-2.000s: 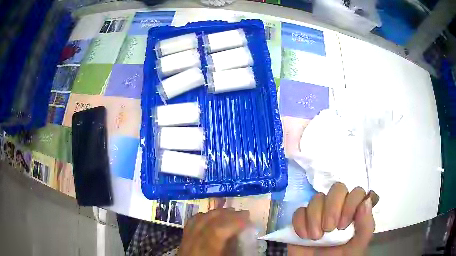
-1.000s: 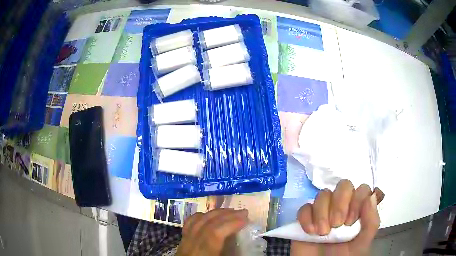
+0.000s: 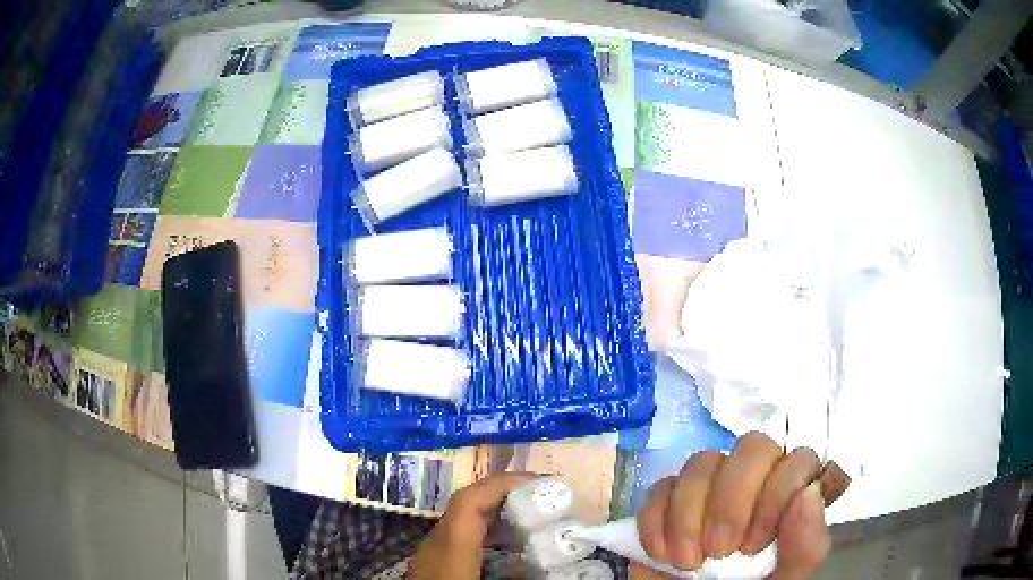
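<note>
My left hand (image 3: pixel 467 530) holds a few white plastic units (image 3: pixel 540 506) at the table's front edge, their end faces turned up with small round marks. My right hand (image 3: pixel 731 510) is closed around a white cone bag (image 3: pixel 623 537). Its tip points left and reaches the end face of one held unit; whether it touches is too blurred to tell. A brownish end shows above the fist. The blue tray (image 3: pixel 544 426) lies behind my hands with white clear-ended units (image 3: pixel 413 312) in two columns, several at left and three at upper right.
A black smartphone (image 3: pixel 211 354) lies left of the tray. A crumpled white wipe (image 3: pixel 742 329) and clear film (image 3: pixel 867 278) lie at right. Blue stacked trays (image 3: pixel 74 147) stand at far left. A printed sheet (image 3: pixel 272 255) covers part of the tabletop.
The held units have turned so their end faces now show clearly. My right hand and the cone have shifted slightly left. The units in the tray look unchanged.
</note>
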